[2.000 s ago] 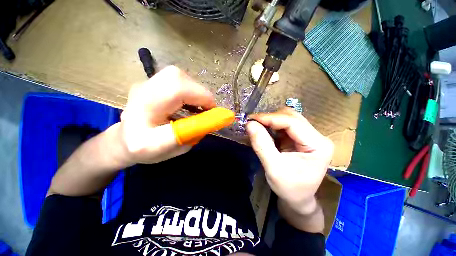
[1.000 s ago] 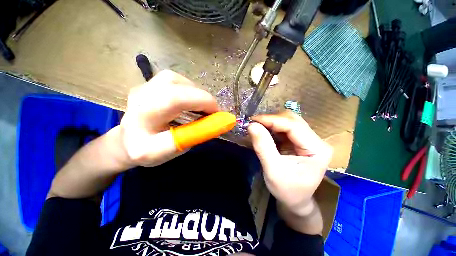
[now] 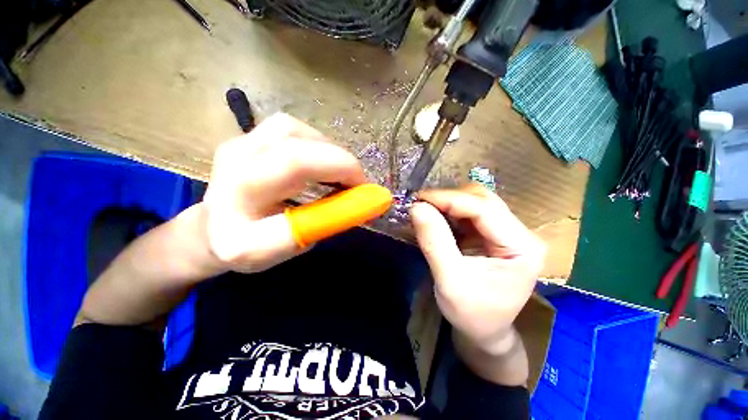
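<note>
My left hand (image 3: 279, 193), with orange finger cots (image 3: 340, 215), holds a black cable whose plug end (image 3: 239, 108) sticks out above the hand. Its fingertips are at the tip of the soldering iron (image 3: 433, 143). My right hand (image 3: 480, 254) pinches a small dark piece, mostly hidden by the fingers, at the same tip from the right. Tiny shiny wire ends (image 3: 401, 199) show between the two hands. The bent solder feed tube (image 3: 397, 131) comes down just left of the iron.
Brown cardboard (image 3: 148, 90) with silvery scraps lies under the work. A round cream pad (image 3: 435, 123) is behind the iron. Small boards (image 3: 481, 176), striped green panels (image 3: 566, 98), a black cable bundle (image 3: 646, 135) and red-handled pliers (image 3: 679, 283) are right. Blue bins (image 3: 53, 262) stand below; a fan grille (image 3: 344, 18) is behind.
Both hands stay at the iron tip with almost the same grip. The whole view has shifted slightly, with the iron and hands a little further right in the picture.
</note>
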